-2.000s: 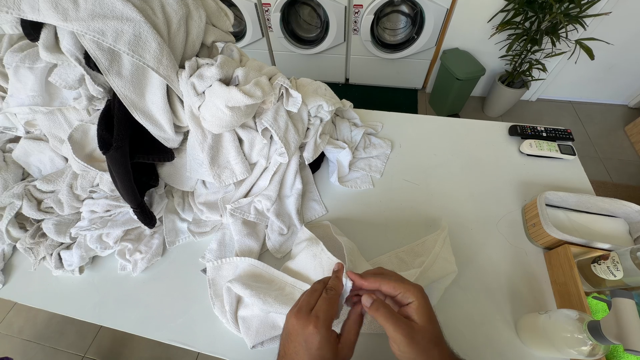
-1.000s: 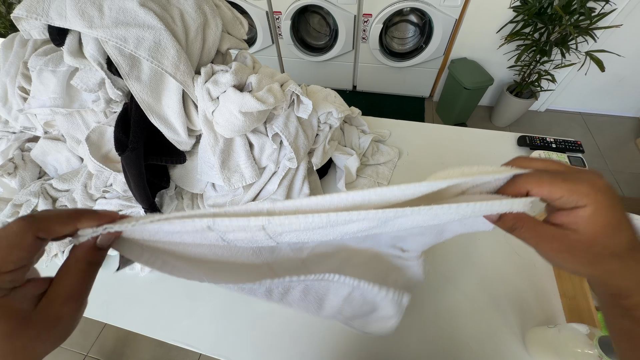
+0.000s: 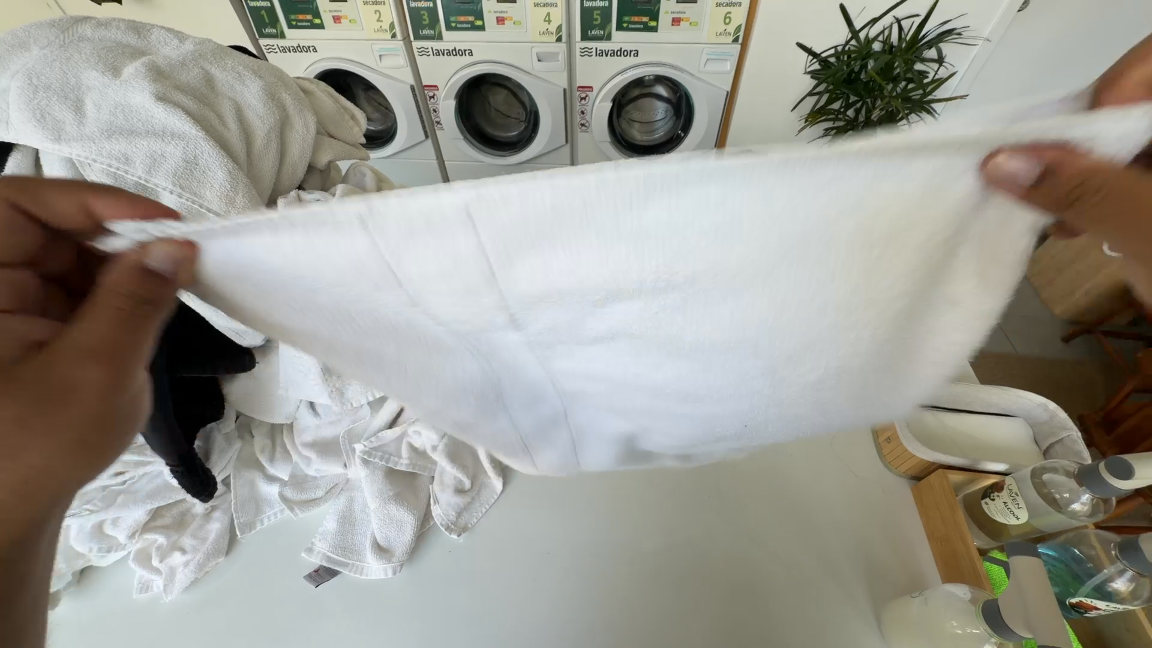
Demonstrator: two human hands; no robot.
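A white towel hangs stretched in the air between my two hands, blurred by motion. At the left, my left hand pinches one corner between thumb and fingers. My right hand, partly cut off at the right edge, grips the towel's upper right part. Behind and below it, a large heap of white towels lies at the left on the white table. A black cloth pokes out of the heap beside my left hand.
Front-loading washers line the back, with a green potted plant to their right. On the table's right side are a lined basket, a wooden tray with bottles, and a white spray bottle. Wooden furniture stands beyond.
Two seconds ago both hands were together low over the table at the cloth. They have moved apart and up, and the towel now hangs spread between them. The view has tilted up.
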